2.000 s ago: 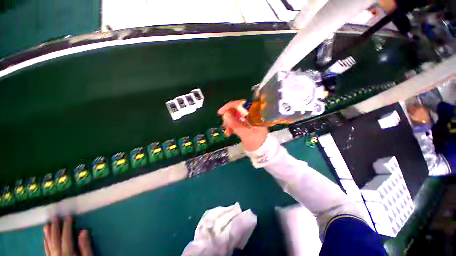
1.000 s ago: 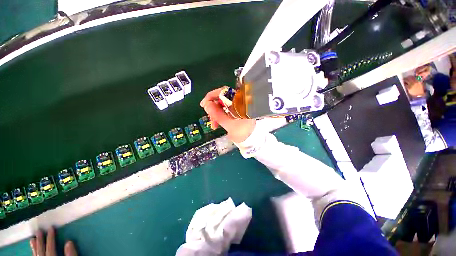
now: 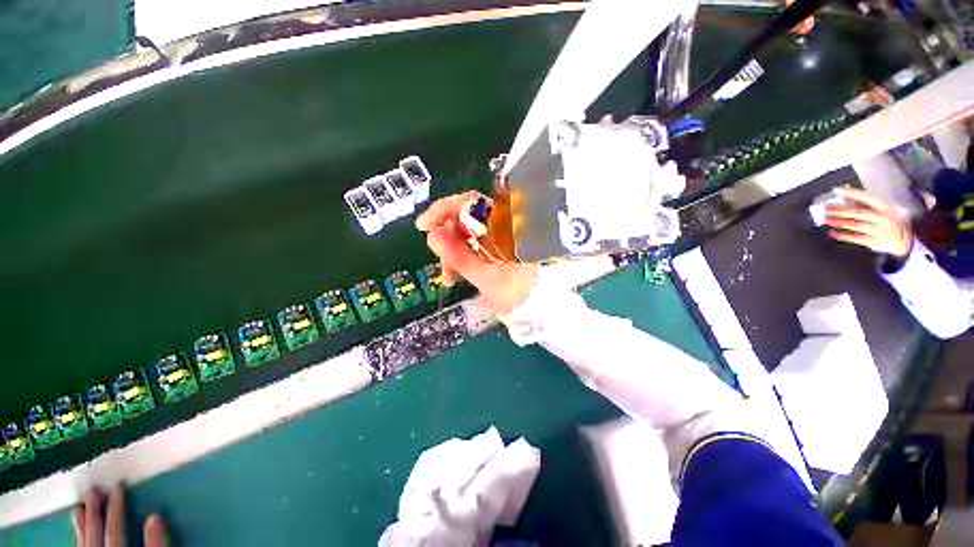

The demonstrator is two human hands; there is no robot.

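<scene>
My right hand (image 3: 470, 251) grips the lower tip end of the hanging dispensing tool (image 3: 614, 187), a silver square-ended cylinder with an amber lower part. The tool's tip is hidden by my fingers. Below the hand, a row of small green circuit boards (image 3: 256, 342) with yellow and blue parts lies along the near belt edge. A white four-cell piece (image 3: 387, 197) lies on the belt left of my right hand. My left hand (image 3: 115, 520) shows only as fingertips at the bottom left, cut off by the picture edge, resting at the bench and rail edge.
Crumpled white paper (image 3: 465, 486) lies on the teal bench (image 3: 288, 470). A pale support arm (image 3: 598, 69) crosses above the belt. At right, white blocks (image 3: 833, 395) stand on a black mat (image 3: 753, 251), where another person's hand (image 3: 867, 220) holds a white piece. Another four-cell piece (image 3: 739, 80) lies farther along.
My right hand and the tool have shifted left in view. The boards and the four-cell piece also show at changed places. The other person's hand has come over the black mat.
</scene>
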